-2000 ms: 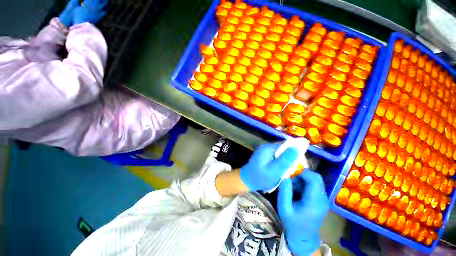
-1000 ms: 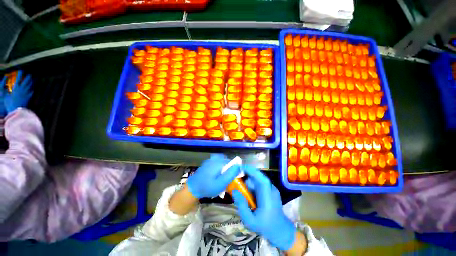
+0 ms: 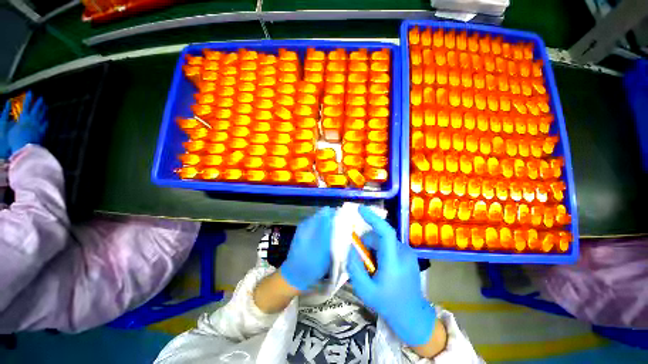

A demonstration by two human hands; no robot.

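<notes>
My left hand (image 3: 310, 249), in a light blue glove, holds a white wipe (image 3: 343, 245) in front of my chest. My right hand (image 3: 389, 277), also gloved, holds an orange-gold part (image 3: 363, 252) against the wipe; my fingers hide some of the part. The left blue tray (image 3: 277, 190) lies crosswise just beyond my hands, with rows of orange-gold parts, a gap and a pale liner patch near its front right. The right blue tray (image 3: 490, 255) lies lengthwise beside it, with even rows of the same parts.
The trays lie on a dark green bench (image 3: 128, 156). A white stack (image 3: 472, 7) and a red-orange tray (image 3: 121, 7) are on the raised shelf behind. At left a coworker in a pink smock (image 3: 42, 234) holds an orange part over a dark tray. A pink sleeve (image 3: 604, 281) shows at right.
The view has swung level and tilted down slightly. The wipe is now spread wider between my hands, and the part lies against it, less of it showing than a second ago.
</notes>
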